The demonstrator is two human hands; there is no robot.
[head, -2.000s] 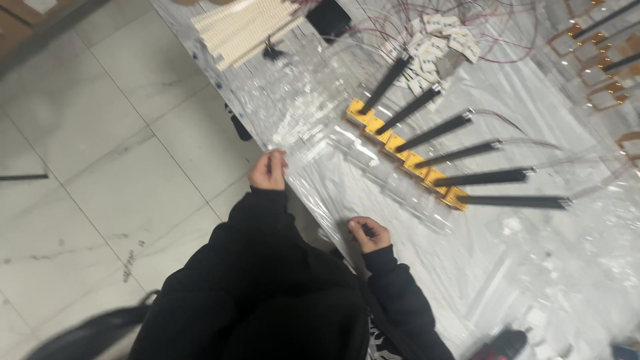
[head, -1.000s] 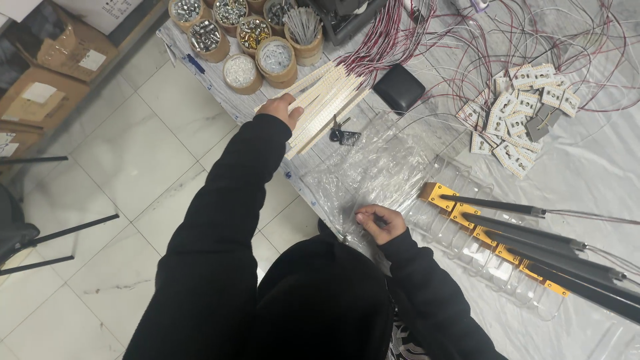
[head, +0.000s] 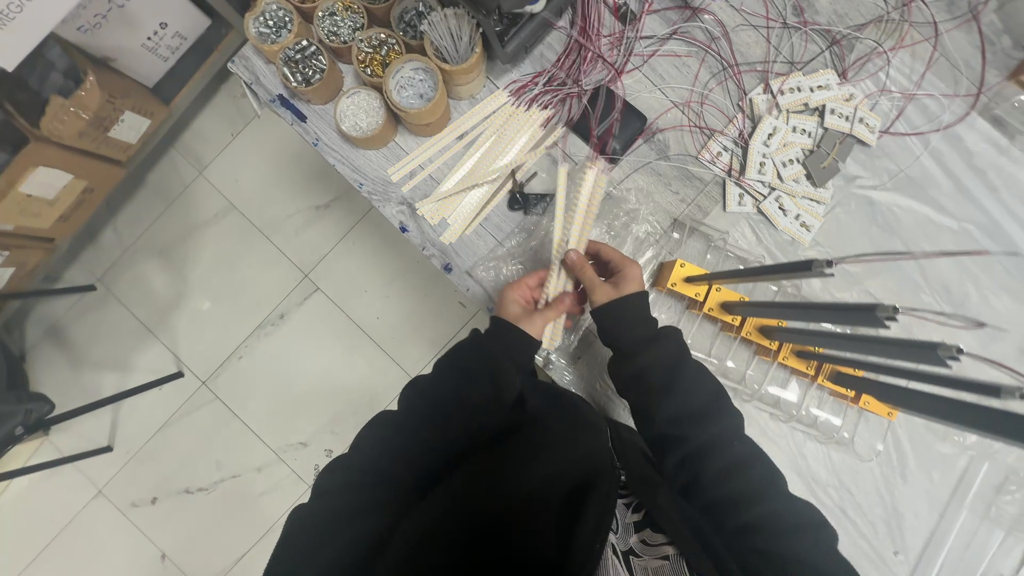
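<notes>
Both hands hold several thin LED strips (head: 582, 210) with red and white wires at their far ends. My left hand (head: 532, 306) closes round their lower part, and my right hand (head: 606, 276) pinches them a little higher, thumb on top. Beyond them, more LED strips (head: 488, 164) lie fanned on the table beside a small black item (head: 528, 200). To the right stands a row of yellow blocks (head: 760, 330) on clear plastic holders, with dark metal profiles (head: 868, 346) fixed in them and wires coming out of their ends.
Round tubs of screws and small hardware (head: 366, 118) stand at the table's far left corner. A black case (head: 616, 120) lies under red wires. Small white boards (head: 788, 152) are piled at upper right. Clear plastic film (head: 512, 260) covers the near table edge. Cardboard boxes (head: 48, 188) are on the left.
My left hand has come back from the strip pile toward my body with several LED strips in it. My right hand has risen from the film and now grips them too.
</notes>
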